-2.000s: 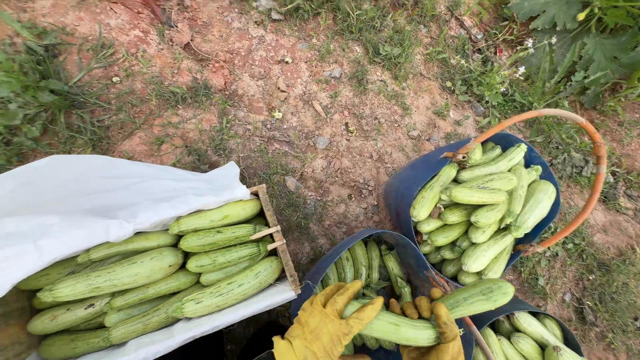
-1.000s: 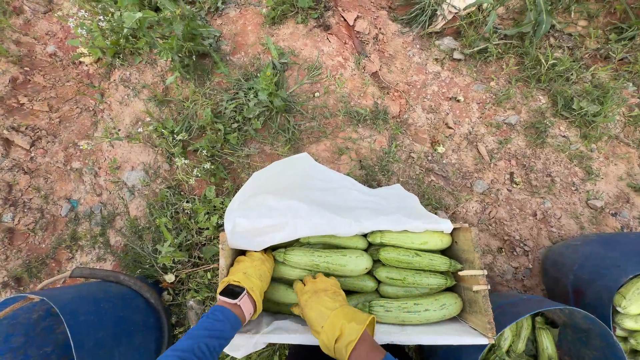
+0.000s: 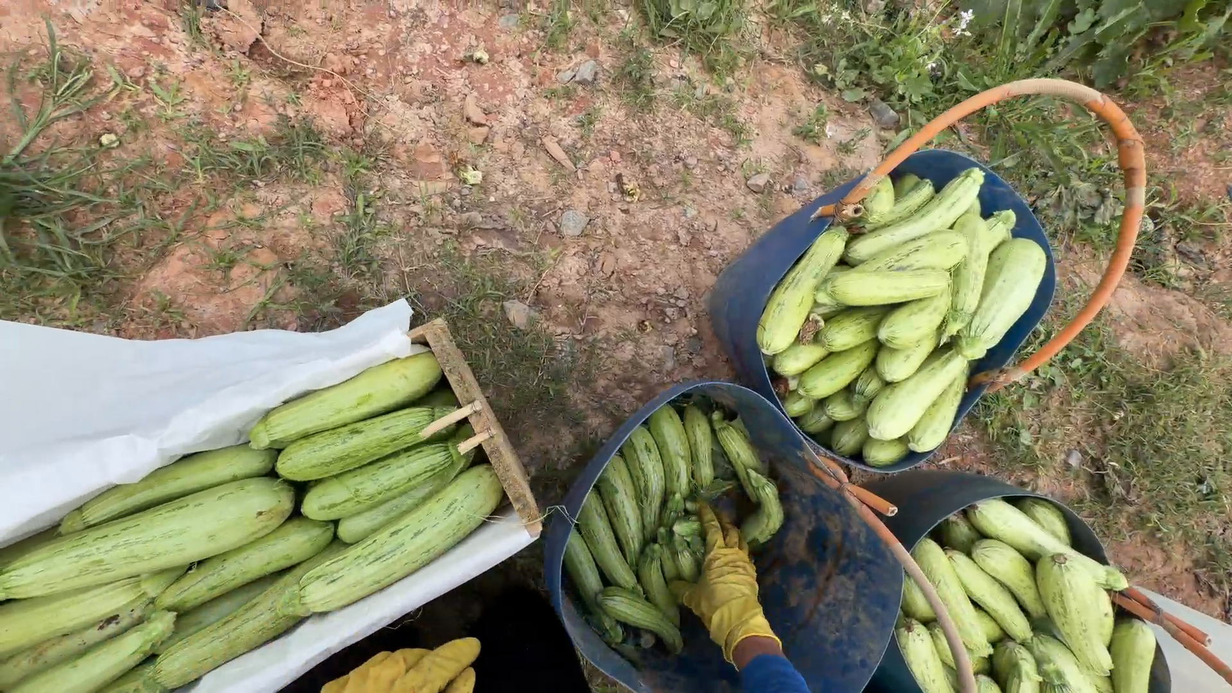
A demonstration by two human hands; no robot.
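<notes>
My right hand (image 3: 722, 582), in a yellow glove, reaches down into the middle blue plastic basket (image 3: 828, 587), its fingers among small striped zucchini (image 3: 621, 520); whether it grips one cannot be told. At the bottom edge is my left hand (image 3: 409, 669), also gloved in yellow and only partly in view, beside the wooden crate (image 3: 486, 428). Rows of long pale green zucchini (image 3: 351, 452) fill the crate, which is lined with white paper (image 3: 173, 385). No zucchini shows in the visible part of my left hand.
A blue basket (image 3: 751, 289) with an orange hose handle (image 3: 1131, 183) stands at the right, heaped with zucchini. Another full basket (image 3: 905, 510) is at the lower right. Reddish soil (image 3: 616, 183) with stones and grass lies beyond them.
The view has swung right since one second ago. Then both gloved hands were at the crate; now my right hand is inside the middle basket and my left is at the bottom edge.
</notes>
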